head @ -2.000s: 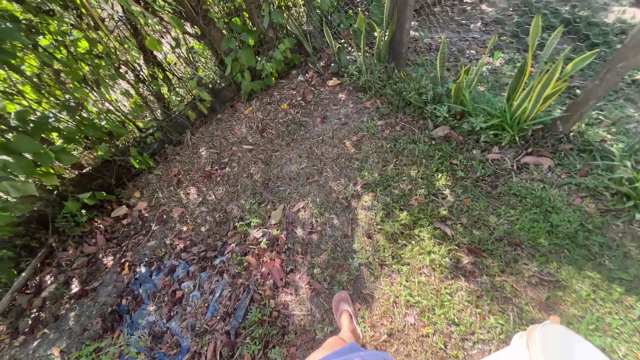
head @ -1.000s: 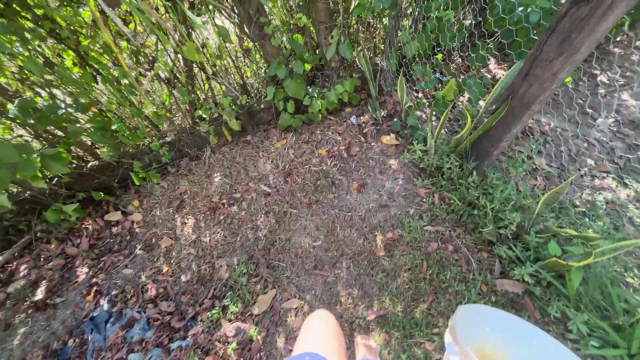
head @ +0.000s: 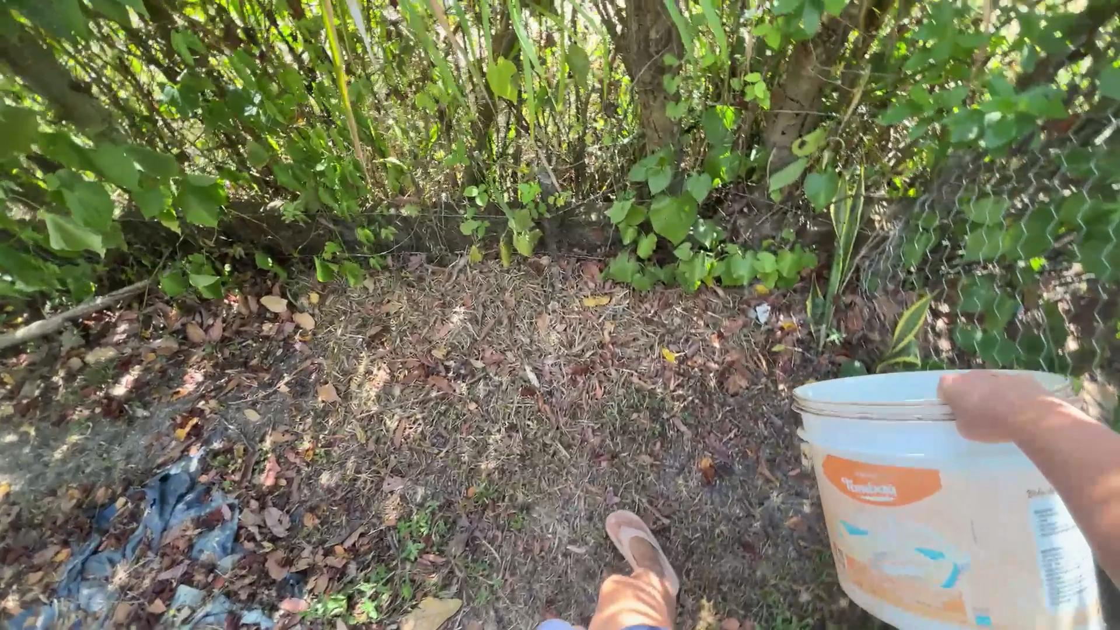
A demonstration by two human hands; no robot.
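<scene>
My right hand [head: 993,404] grips the near rim of a white plastic bucket [head: 949,516] at the lower right. Orange and blue printing and a text panel cover the bucket's side. It hangs upright or nearly so above the leaf-strewn ground; the bottom of its inside is hidden. The fingers are closed over the rim, partly out of sight. My left hand is outside the view. Below the middle, a foot in a pale flip-flop [head: 641,549] stands on the dry ground.
Torn blue plastic sheeting [head: 166,516] lies among dry leaves at lower left. A fallen branch [head: 70,315] rests at the left edge. A low ledge [head: 394,229] with shrubs runs across the back. Wire mesh [head: 1041,254] and a snake plant [head: 844,236] stand at right.
The view has swung toward the hedge. The bucket, only partly seen at the lower edge before, now shows its side, and my right hand has come into view on its rim.
</scene>
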